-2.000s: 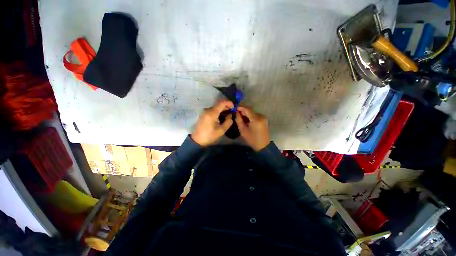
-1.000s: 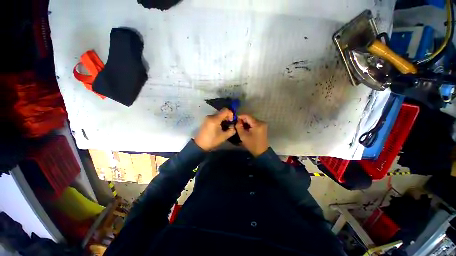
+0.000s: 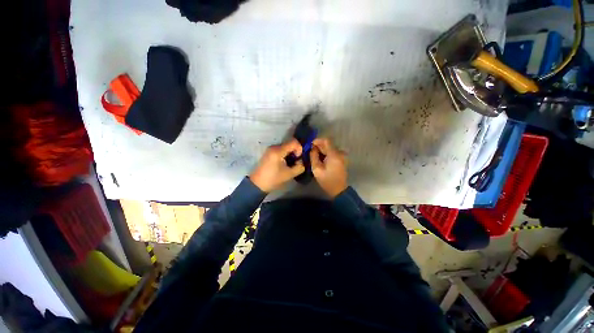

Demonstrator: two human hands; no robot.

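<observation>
A small black bundle (image 3: 303, 131) with a blue tie strip (image 3: 310, 139) round its middle is held upright between my hands at the front middle of the table. My left hand (image 3: 279, 166) pinches it from the left. My right hand (image 3: 329, 166) pinches the blue strip at its right side. The fingers hide most of the knot area. Black garment cut pieces (image 3: 161, 95) lie flat at the left of the table, partly over a looped orange-red tie strip (image 3: 120, 99).
The steam iron (image 3: 480, 89) sits on its iron rest (image 3: 452, 47) at the right. Scissors (image 3: 481, 179) lie on a blue box (image 3: 507, 170) at the right edge, above a red basket (image 3: 525, 185). A crumpled black heap (image 3: 206, 8) is at the far edge. A carton (image 3: 163, 221) stands under the front left.
The view has shifted, so the far black heap now shows. The bundle's upper end has turned from pointing left to pointing up. Both hands still hold it.
</observation>
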